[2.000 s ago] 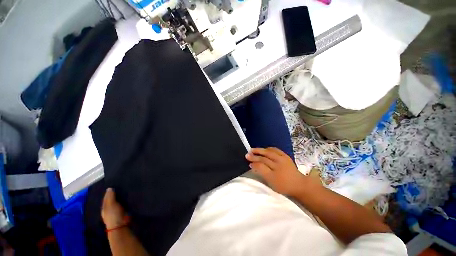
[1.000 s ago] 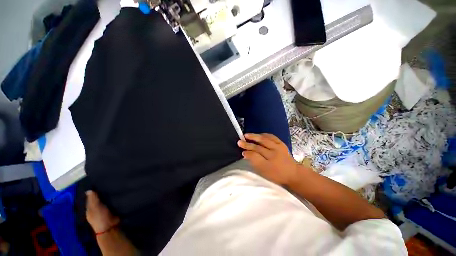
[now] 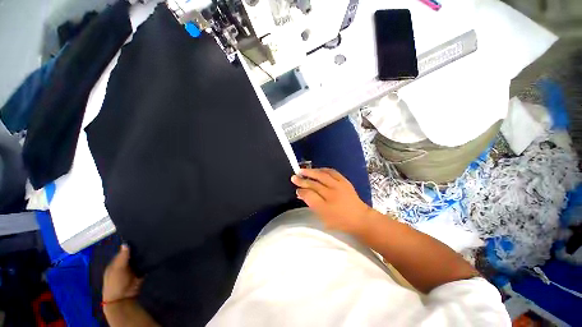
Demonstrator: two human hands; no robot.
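Observation:
A large black fabric panel lies flat across the table and hangs over its front edge at the lap. A white edge runs along its right rim up to the needle area of the overlock machine. My right hand pinches the panel's near right corner at the end of the white edge. My left hand is at the panel's lower left side, its fingertips at the cloth's rim; part of the fingers is hidden, so its grip is unclear.
A black folded pile lies at the table's far left. A smartphone and a thin pink item lie right of the machine. A measuring scale runs along the front edge. A scrap sack and trimmings are at right.
The panel's far end has moved up toward the machine. My right hand, with the corner, has moved up and left. My left hand has moved slightly left in the picture.

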